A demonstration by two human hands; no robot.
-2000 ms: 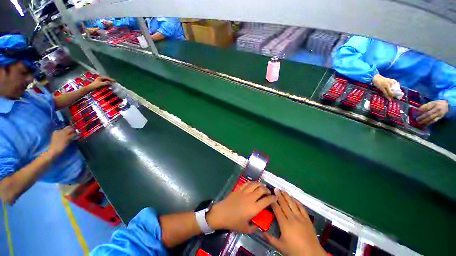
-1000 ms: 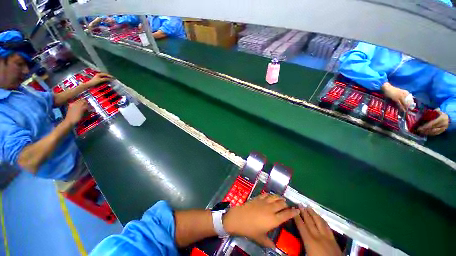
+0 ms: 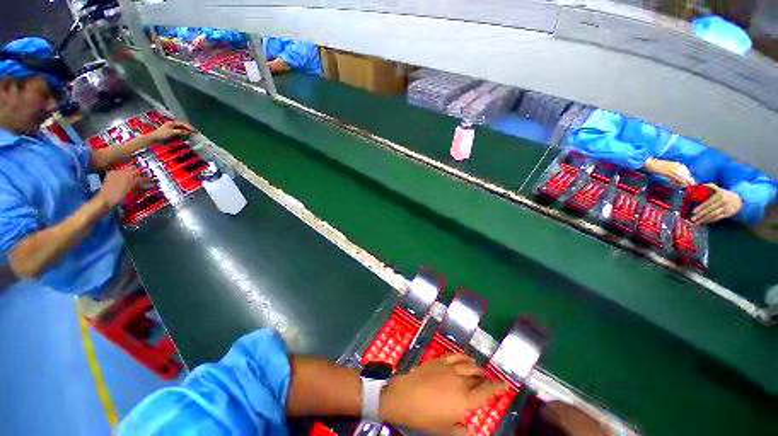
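Three red-and-black flip phones stand open in a clear tray at the bottom centre: the first phone, the second phone and the third phone. Their glossy screens tilt up towards the belt and their red keypads face me. My left hand is curled on the third phone, its fingertips at the keypad's left side; the hand and wrist hide part of the tray. A dark, blurred brown shape at the bottom edge may be my right hand, cut off by the frame; its fingers are not clear.
A green belt with pale edges runs beyond the tray. On the left, a person in blue handles phones in a tray beside a white bottle. Across the belt are a pink bottle and another person's phone tray.
A third phone now stands open beside the others; only the first was partly visible at the start. My left hand has moved right along the tray. My right hand has moved down and right.
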